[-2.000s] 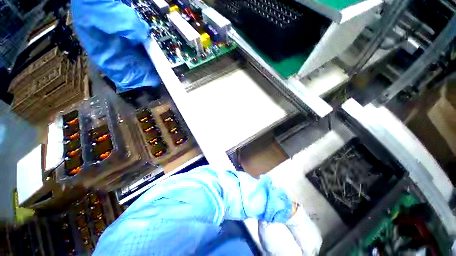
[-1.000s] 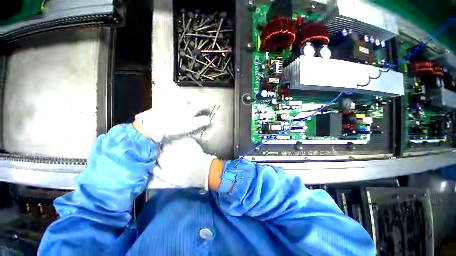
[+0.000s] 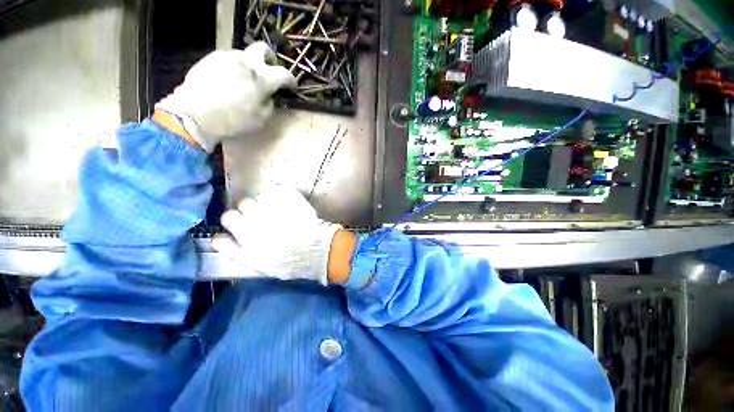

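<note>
A black bin (image 3: 354,100) of thin stemmed parts (image 3: 302,40) with dark heads sits on a pale metal plate (image 3: 257,161). My left hand (image 3: 225,92), in a white glove, is at the bin's near left corner, fingers bent at its edge. Whether it holds a part is unclear. My right hand (image 3: 278,237), in a white glove, rests low over the plate, palm down. A few thin stems (image 3: 328,161) slant up from beside its fingers. I cannot tell if they are held or lying on the plate.
Right of the plate, a dark carrier (image 3: 393,161) holds a green circuit board (image 3: 475,181) with a silver heatsink (image 3: 571,72). A loose blue wire (image 3: 523,153) crosses it. A pale rail (image 3: 515,249) runs along the near side. Slotted dark frames (image 3: 644,338) stand below right.
My left hand has moved up and left from the plate to the bin. My right hand has moved slightly down and left. The hands are now apart, and the bin shows higher in view.
</note>
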